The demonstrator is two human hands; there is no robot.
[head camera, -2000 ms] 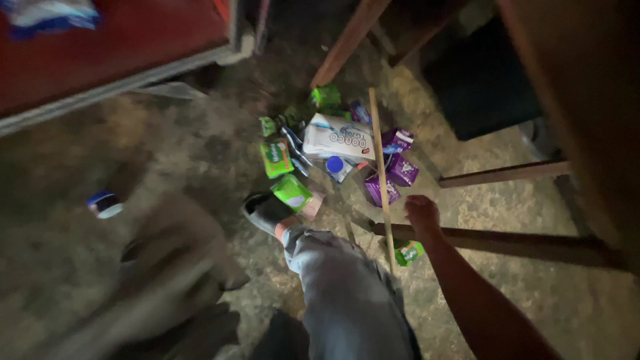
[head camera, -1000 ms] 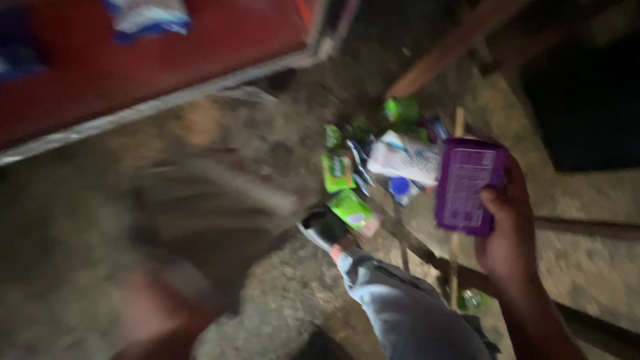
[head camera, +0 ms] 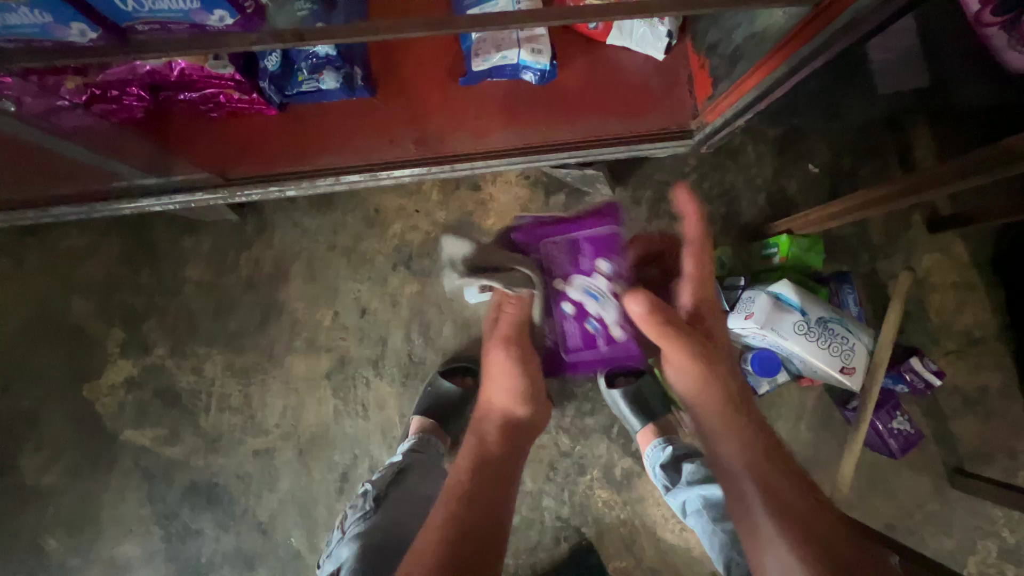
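Note:
Above my feet is a purple plastic packet (head camera: 588, 296) with a white and blue print. My left hand (head camera: 512, 360) holds a blurred grey-white cloth (head camera: 472, 264), which lies against the packet's left side. At the packet's right edge is my right hand (head camera: 680, 312), blurred, with one finger raised and the thumb by the packet; whether it grips the packet cannot be told. The underside of the packet and some of my fingers are hidden.
A red shelf (head camera: 480, 120) with several packets, one a blue and white packet (head camera: 508, 56), runs along the top. On the floor at right lie a white Dorco pack (head camera: 800, 332), a blue-capped container (head camera: 766, 364), green packs (head camera: 792, 250), purple packs (head camera: 888, 424) and a wooden stick (head camera: 876, 384).
The purple packet, held up in my right hand a second ago, is now between both hands. My left hand has come into clear view with a cloth. The view has swung left.

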